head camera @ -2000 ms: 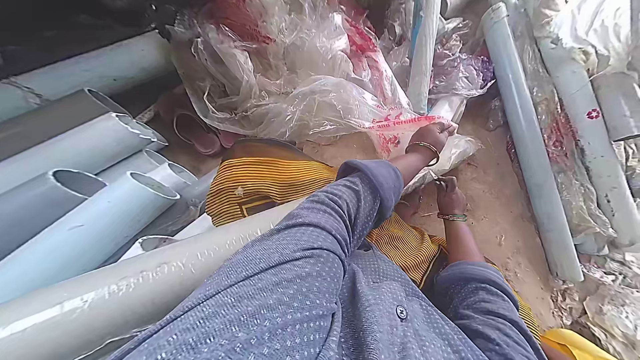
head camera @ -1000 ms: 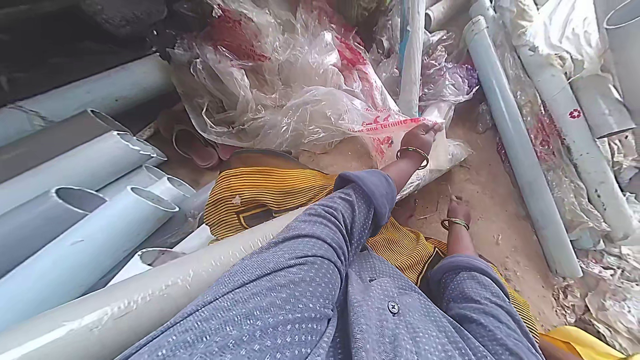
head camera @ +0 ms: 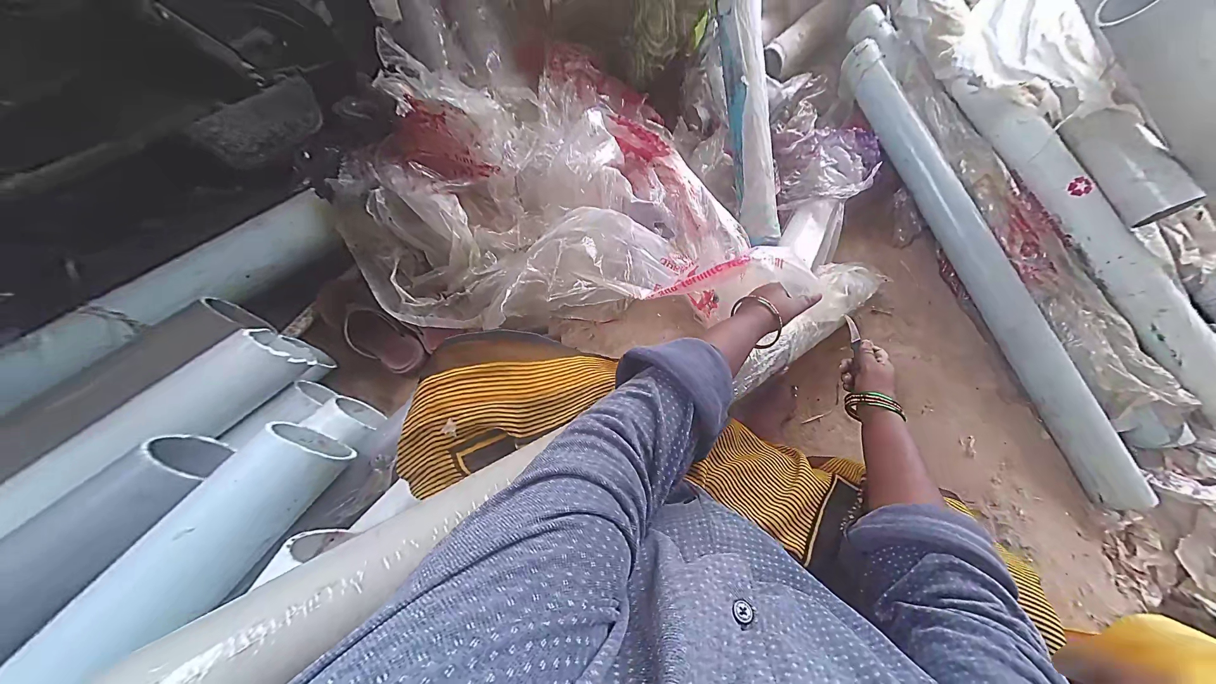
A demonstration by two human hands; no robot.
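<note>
My left hand, with bangles at the wrist, grips the edge of a clear plastic wrapper with red print. The wrapper lies over the end of a plastic-covered pipe on the ground. To the right of that end, my right hand is closed around the dark handle of a small curved-blade knife. The blade points up and toward the pipe's end, apart from it. Green bangles circle the right wrist.
Several grey and pale blue plastic pipes lie at the left. Crumpled clear plastic sheeting is heaped ahead. A long pale pipe rests on dirt ground at the right, beside wrapped pipes. A sandal lies near the sheeting.
My right hand, near the left hand two seconds ago, moved down and away from it. It is now a little higher than a second ago, with the knife's blade visible. My left hand still holds the wrapper.
</note>
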